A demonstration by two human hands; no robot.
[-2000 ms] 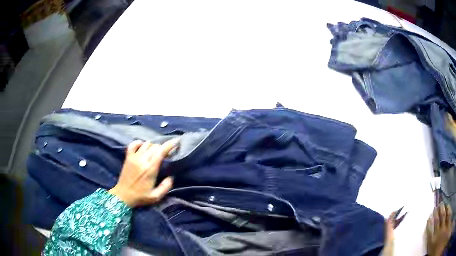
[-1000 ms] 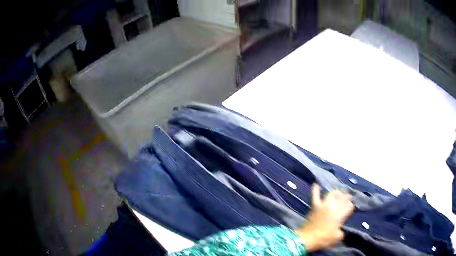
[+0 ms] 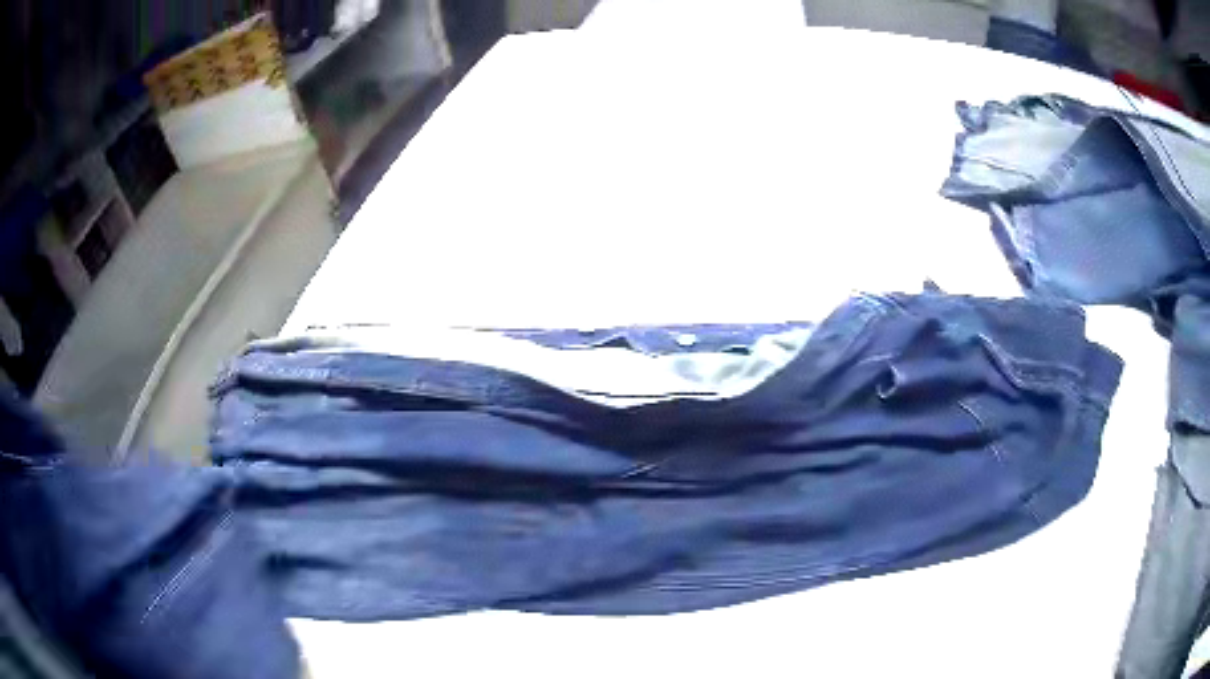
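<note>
A dark blue denim garment (image 3: 637,491) lies stretched sideways across the white table (image 3: 637,173). Its pale inside shows along the upper edge, with a strip bearing a small silvery button behind it. Another piece of dark blue denim (image 3: 146,570) fills the lower left corner, close to the camera and blurred; I cannot tell whether it is part of the same garment. Neither of my hands is in the picture. No snips can be seen.
A loose heap of denim (image 3: 1101,212) lies at the table's right side and hangs down along the right edge. A grey bin (image 3: 199,265) stands beyond the table's left edge, with a patterned yellow-brown box (image 3: 219,80) at its far end.
My left hand has left the picture. The view has swung back right from the bin. The garment's buttoned front and open folds no longer show; a smoother denim side faces up, and denim now fills the lower left.
</note>
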